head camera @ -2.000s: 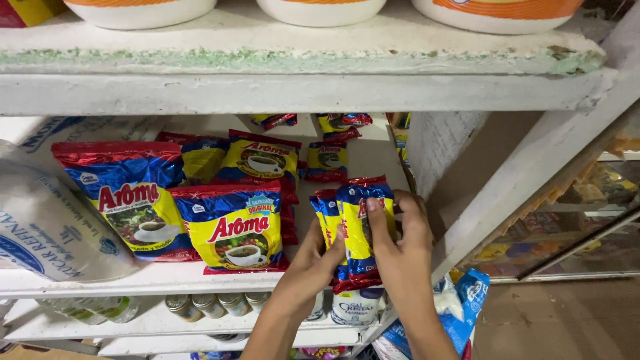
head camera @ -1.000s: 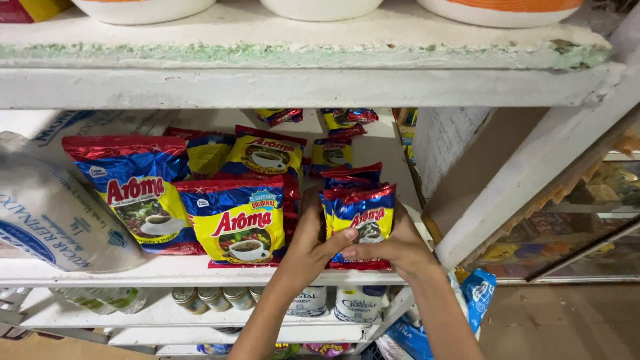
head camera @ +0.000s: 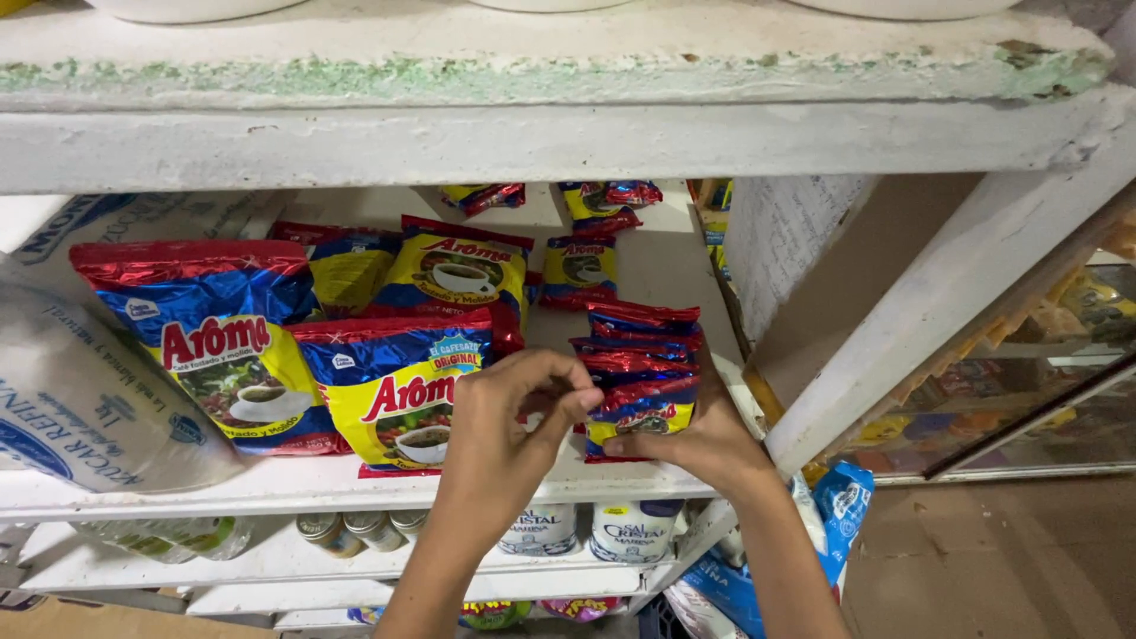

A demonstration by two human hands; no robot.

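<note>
On the white shelf, a row of small Aroma coffee packets [head camera: 643, 399] stands upright, one behind another, near the right front. My right hand [head camera: 701, 435] grips this row, with the thumb across the front packet and the fingers behind its right side. My left hand [head camera: 532, 408] is just left of the row, thumb and forefinger close together by the packets' edge; nothing shows between them. Left of it stand large Aroma coffee bags [head camera: 399, 390], partly covered by that hand. Behind the row lies a small Aroma packet [head camera: 579, 271], with more small packets [head camera: 596, 209] farther back.
A peeling white shelf edge [head camera: 532, 142] crosses above my hands. A slanted white post [head camera: 941, 319] rises at the right. Clear bags of refined sugar [head camera: 98, 382] stand at the left. Salt containers [head camera: 632, 531] and jars [head camera: 328, 532] are on the shelf below.
My left hand has come off the packets and moved slightly left of them. The small packets, held between both hands earlier, now stand in a row with my right hand around them.
</note>
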